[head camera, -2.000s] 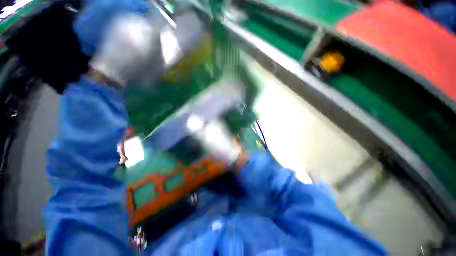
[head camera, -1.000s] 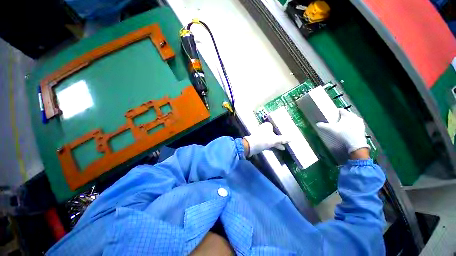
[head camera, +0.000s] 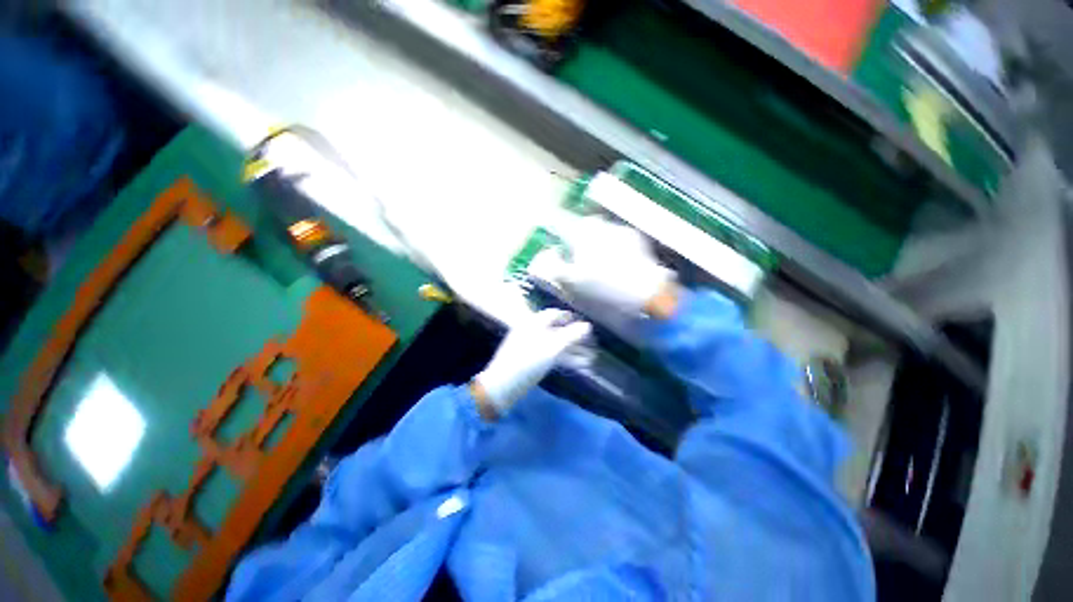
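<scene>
The green circuit board lies on the pale conveyor in front of me, partly hidden by my hands. A long white-silver heatsink runs along its far side. My right hand, in a white glove, is over the board's near left part, blurred; whether it grips anything does not show. My left hand, also white-gloved, is at the conveyor's near edge, just nearer to me than the right hand, fingers bent and blurred. What lies at its fingertips cannot be made out.
The orange-brown fixture lies on the green-matted bench at left. The black electric screwdriver lies beside it, its cable looping onto the conveyor. Beyond the conveyor is a green shelf with a yellow-and-black object.
The view has turned, and the board shows farther from me along the conveyor's far side. My right hand has left the heatsink and come over the board's left part, close to my left hand.
</scene>
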